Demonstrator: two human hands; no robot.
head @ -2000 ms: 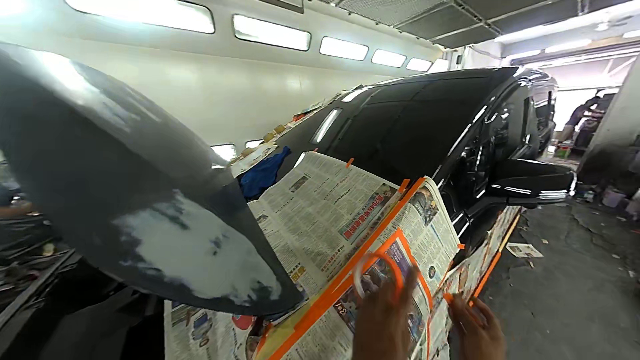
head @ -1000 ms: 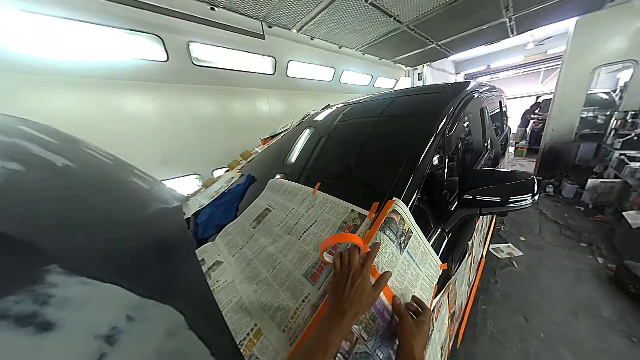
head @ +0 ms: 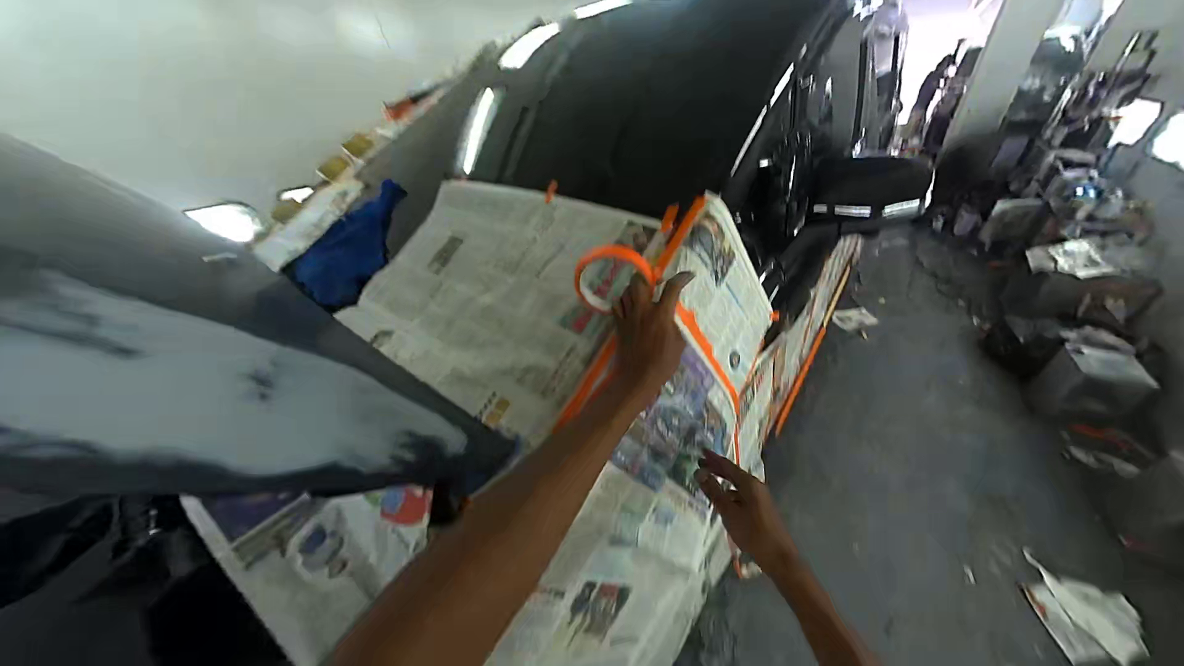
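Observation:
A roll of orange masking tape point(head: 614, 277) is held by my left hand point(head: 647, 328), near the top edge of the newspaper sheets point(head: 462, 305) that cover the front of a black car point(head: 638, 102). Strips of orange tape run along the paper edges beside that hand. Lower and to the right, my right hand point(head: 740, 509) lies with spread fingers at a printed newspaper sheet, holding nothing that I can see. Whether its fingertips press on the paper, I cannot tell.
A raised grey panel with pale patches point(head: 231, 388) reaches in from the left. A blue cloth point(head: 347, 245) lies behind it. The side mirror point(head: 869, 190) juts out at the right. Loose paper point(head: 1091, 615) lies on the floor, and clutter lines the right side.
My right hand has moved down along the newspaper, away from my left hand. The tape roll is still at my left hand. The view has tilted downward.

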